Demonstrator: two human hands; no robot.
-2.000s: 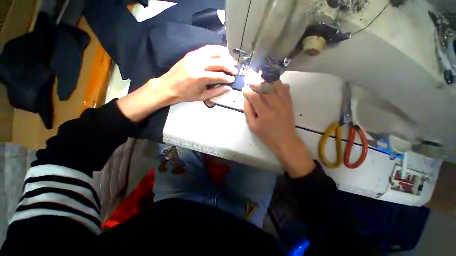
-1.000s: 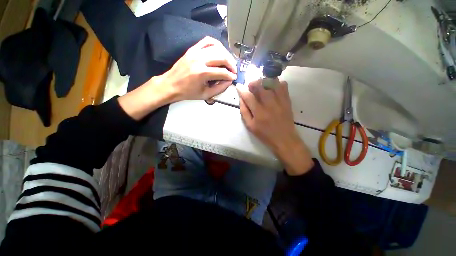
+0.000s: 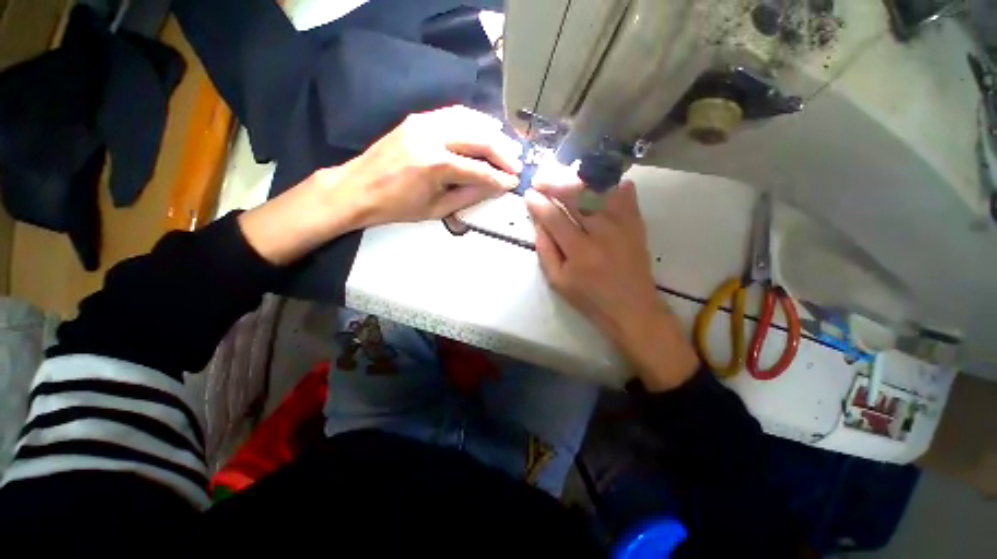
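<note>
A small dark cut piece [image 3: 527, 175] lies under the brightly lit presser foot and needle [image 3: 536, 147], mostly hidden by fingers and glare. My left hand [image 3: 443, 169] pinches its left edge with the fingertips. My right hand [image 3: 596, 240] rests on the machine bed [image 3: 437, 278] just right of the needle, its fingertips at the piece's near edge; whether they grip it is hidden by glare. The off-white sewing machine head [image 3: 656, 66] stands over both hands. A dark round-ended part [image 3: 603, 164] sits above the right fingers.
Scissors [image 3: 754, 306] with yellow and red-orange handles lie right of my right hand. A small parts box [image 3: 881, 409] is at far right. Large black pieces [image 3: 383, 87] lie behind my left hand. Angled black pieces [image 3: 49, 131] rest on orange-taped cardboard [image 3: 202, 153] at left.
The small dark piece shows less between the fingers than before. Both hands stay close to the needle, with the left fingertips slightly shifted. The view has moved slightly.
</note>
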